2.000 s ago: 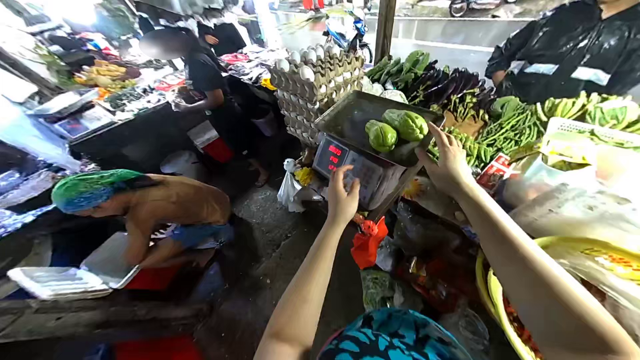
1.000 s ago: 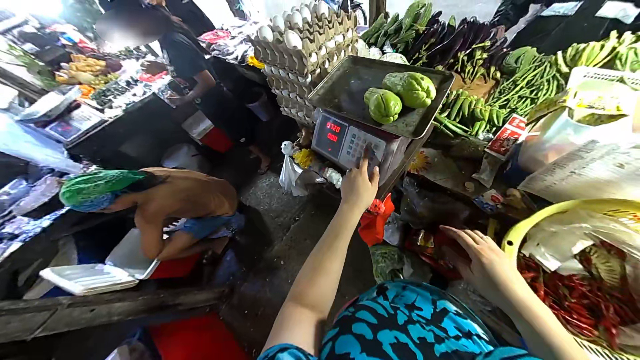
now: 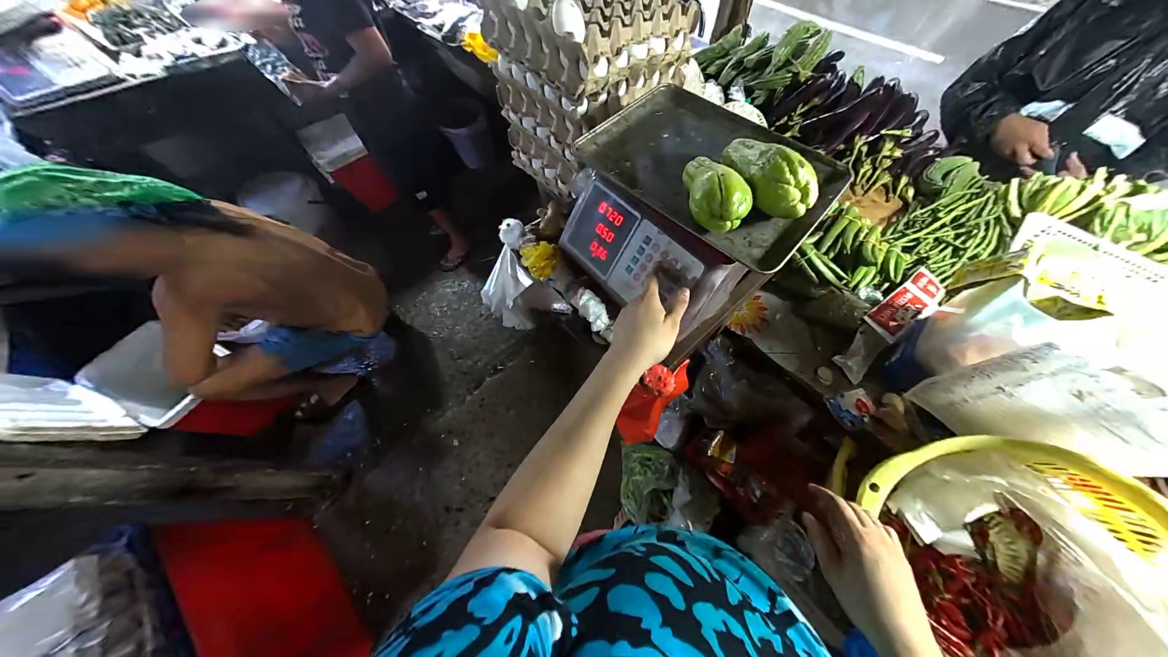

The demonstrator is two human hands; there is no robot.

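Note:
My left hand [image 3: 650, 327] touches the keypad of a digital scale [image 3: 630, 246] with a fingertip and holds nothing. Red digits glow on the scale's display. Two green chayotes [image 3: 771, 178] lie side by side on the metal weighing tray [image 3: 630, 137]. Lower right, my right hand [image 3: 858, 547] hangs beside the rim of a yellow plastic basket [image 3: 995, 444], its fingers slightly apart with nothing in them. Plastic and red chilies [image 3: 967, 593] fill that basket.
Stacked egg trays [image 3: 593, 82] stand behind the scale. Eggplants [image 3: 849, 109] and long green beans [image 3: 944, 224] lie beyond it. A person [image 3: 274, 274] bends low at the left, near a white foam box [image 3: 137, 374]; another stands at top right in black [image 3: 1086, 82].
My right hand was near the weighing tray two seconds ago and is now down beside the yellow basket. My left hand stays at the scale's keypad.

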